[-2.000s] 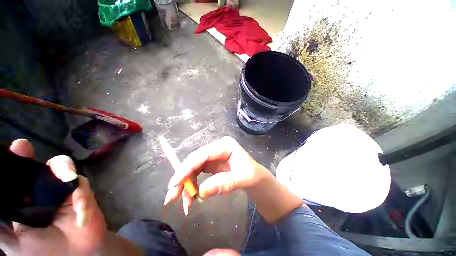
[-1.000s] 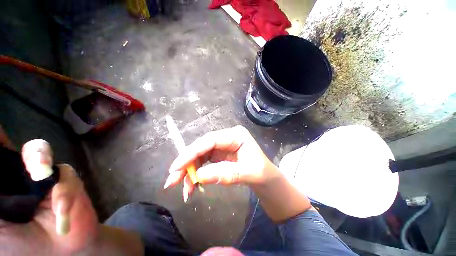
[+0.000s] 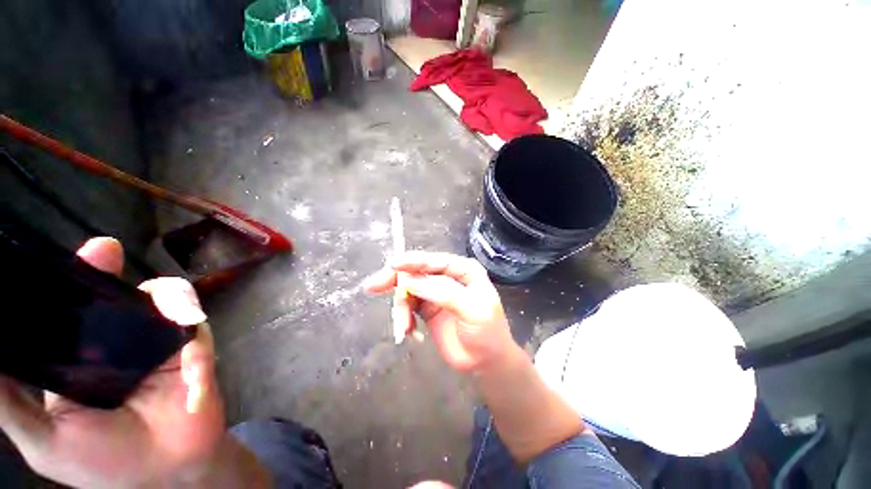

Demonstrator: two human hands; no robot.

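Note:
My left hand (image 3: 162, 411) is at the lower left and holds a black smartphone (image 3: 86, 325) from below, thumb and fingertips at its edges. The phone's screen looks dark, and its left part is cut off by the picture's edge. My right hand (image 3: 458, 310) is near the middle, above the floor and left of the black bucket. It pinches a thin white cigarette (image 3: 397, 229) between the fingers. The cigarette points upward in the picture; its filter end is partly hidden by the fingers.
An open black bucket (image 3: 549, 205) stands on the floor. A bright white bucket (image 3: 659, 368) is by my right thigh. A red dustpan (image 3: 229, 239) is at the left. A red cloth (image 3: 487, 94), a green-lined bin (image 3: 296, 57) and a tin can (image 3: 366, 50) are at the top.
The view has tilted up, showing the bin and can again. My left hand and the phone have come further into view. My right hand has turned, and the cigarette now stands more upright.

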